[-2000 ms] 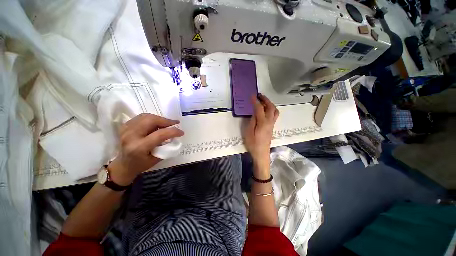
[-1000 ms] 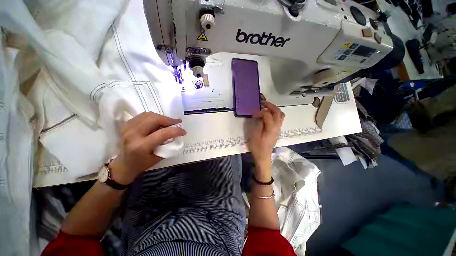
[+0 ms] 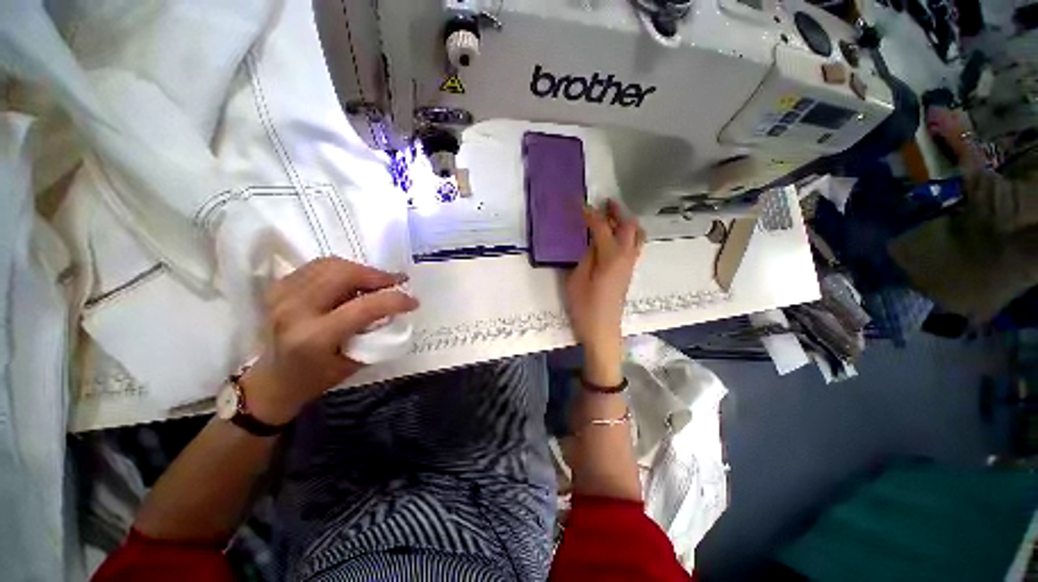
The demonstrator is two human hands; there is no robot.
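Observation:
White cloth with dark double stitch lines [image 3: 268, 148] lies heaped left of the needle and over the table's left end. My left hand [image 3: 330, 318], with a watch on its wrist, pinches a folded white edge of the cloth near the table's front. A smartphone with a purple screen [image 3: 557, 200] lies on the machine bed right of the needle. My right hand [image 3: 607, 267] is at the phone's lower right, fingertips at its right edge, holding nothing. The presser foot and needle area [image 3: 421, 176] is brightly lit.
The white brother sewing machine [image 3: 683, 80] stands behind the phone. A tan strip [image 3: 738, 252] stands at the table's right end. A white garment bundle [image 3: 683, 432] hangs below the table edge. Cloth scraps [image 3: 814, 335] lie beyond the right end. A person's arm [image 3: 954, 136] shows at upper right.
My right hand has shifted slightly, with its fingertips now higher beside the phone's edge. My left hand keeps its pinch. A person's arm has appeared at upper right.

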